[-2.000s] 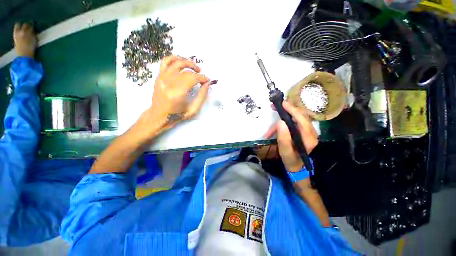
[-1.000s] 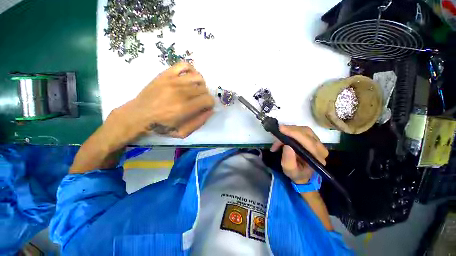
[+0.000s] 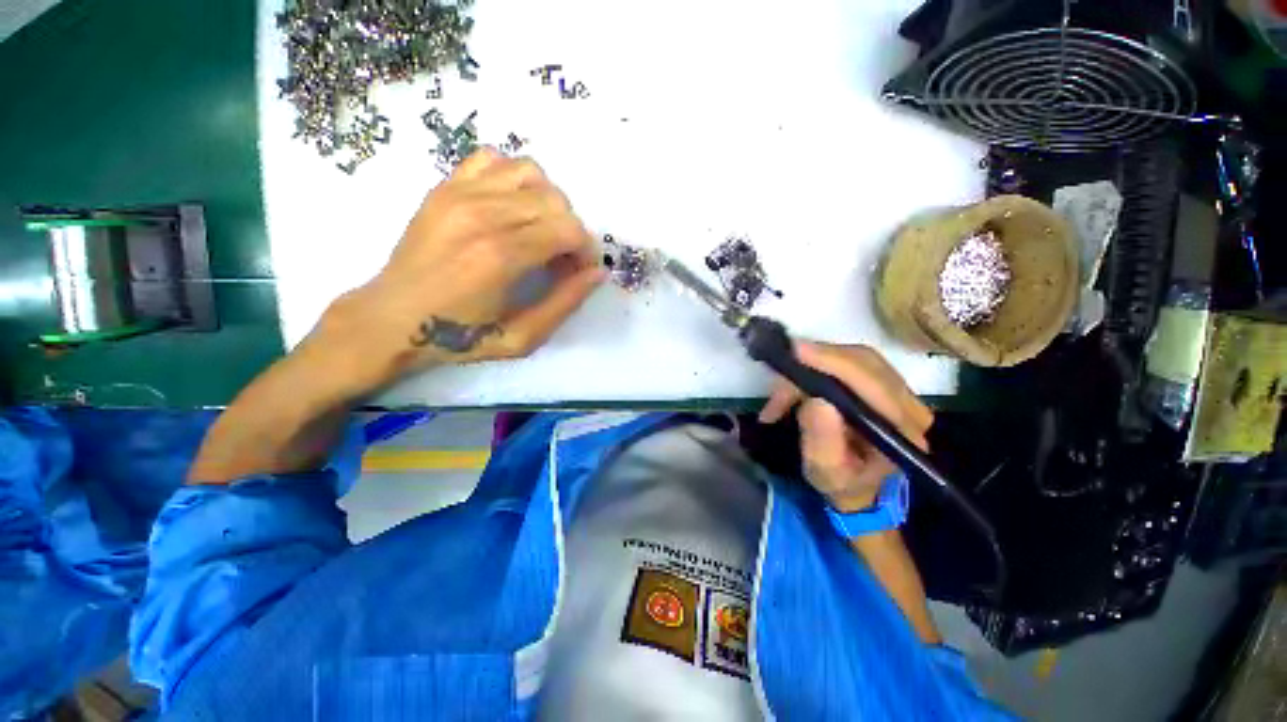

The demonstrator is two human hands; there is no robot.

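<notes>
My left hand [image 3: 480, 261], with a tattooed wrist, is over the white work sheet [image 3: 790, 155]. Its thumb and fingertips are pinched beside a small cluster of component bodies [image 3: 630, 265]; what they pinch is too small to tell. My right hand [image 3: 851, 423] holds the soldering iron [image 3: 833, 392] like a pen, its silver tip pointing up and left at that cluster. Whether the tip touches a part cannot be told. A second cluster of component bodies [image 3: 740, 271] lies just right of the tip. A thin strand of solder wire shows at the spool [image 3: 99, 275].
A large heap of small terminals [image 3: 367, 64] lies at the far left, with loose pieces nearby. The tan tip-cleaning bowl [image 3: 917, 289], fan [image 3: 1059, 88], yellowish sponge tray [image 3: 1242, 388] and black component trays [image 3: 1087, 585] are on the right. A blue sleeve [image 3: 57, 494] shows at lower left.
The view has shifted right since the first frame. My left hand moved from the loose terminals to the cluster. The iron tip swung down and left from near the bowl to that cluster.
</notes>
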